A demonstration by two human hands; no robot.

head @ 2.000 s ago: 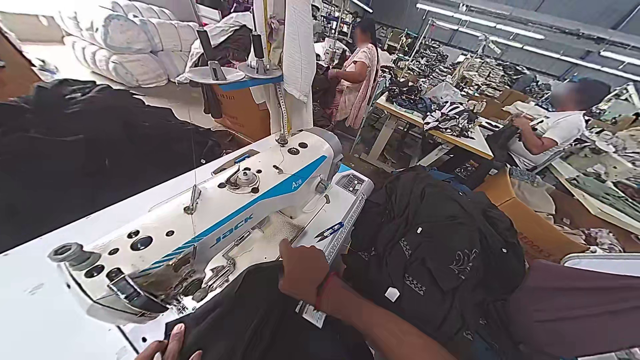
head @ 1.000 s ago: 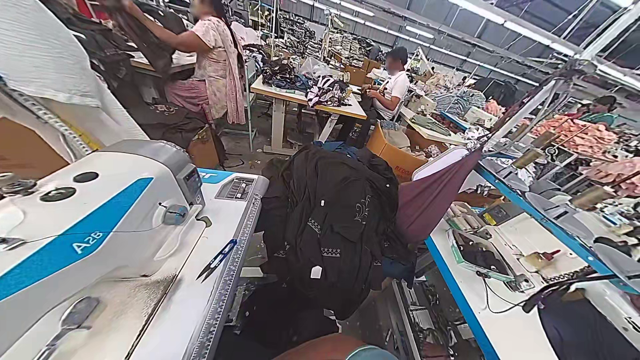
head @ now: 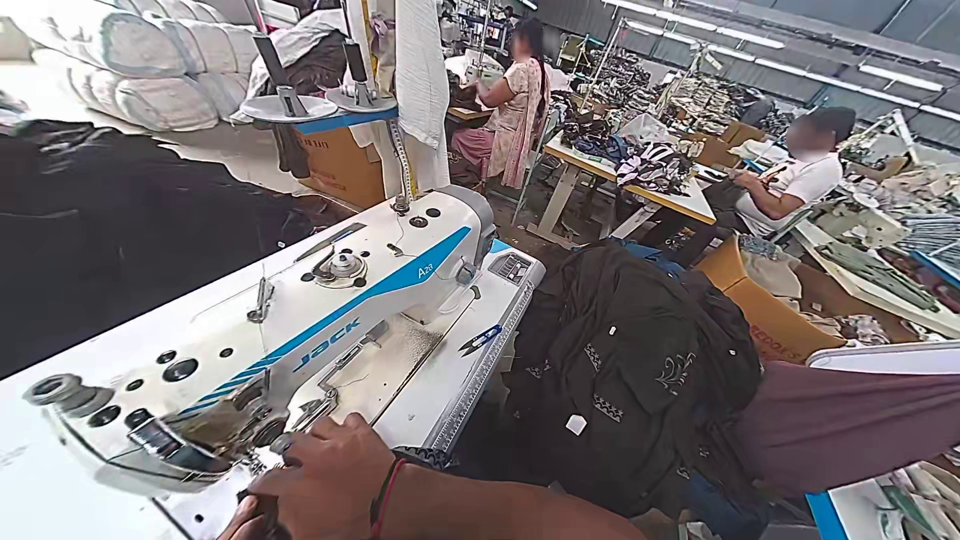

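At the needle end of a white and blue Jack sewing machine (head: 420, 289), my right hand (head: 330, 472) is bent, its fingers close to the presser foot area. Its wrist bears a red and dark thread band. Part of my left hand (head: 244, 521) shows at the bottom edge, beneath and beside the right one. Whether cloth lies between the fingers is hidden. Blue-handled thread snips (head: 481, 340) lie on the machine bed, beside a measuring tape strip (head: 480, 375) along the table edge.
A heap of black embroidered garments (head: 622, 352) sits right of the table; black cloth (head: 112, 232) covers the far left side. A thread stand (head: 322, 109) rises behind the machine. Two people sit farther back, near a worktable (head: 637, 191) and a cardboard box (head: 772, 322).
The view swung right, then back to the machine. My right hand, over black cloth on the bed two seconds ago, is now nearer the needle area. That black cloth is no longer seen there.
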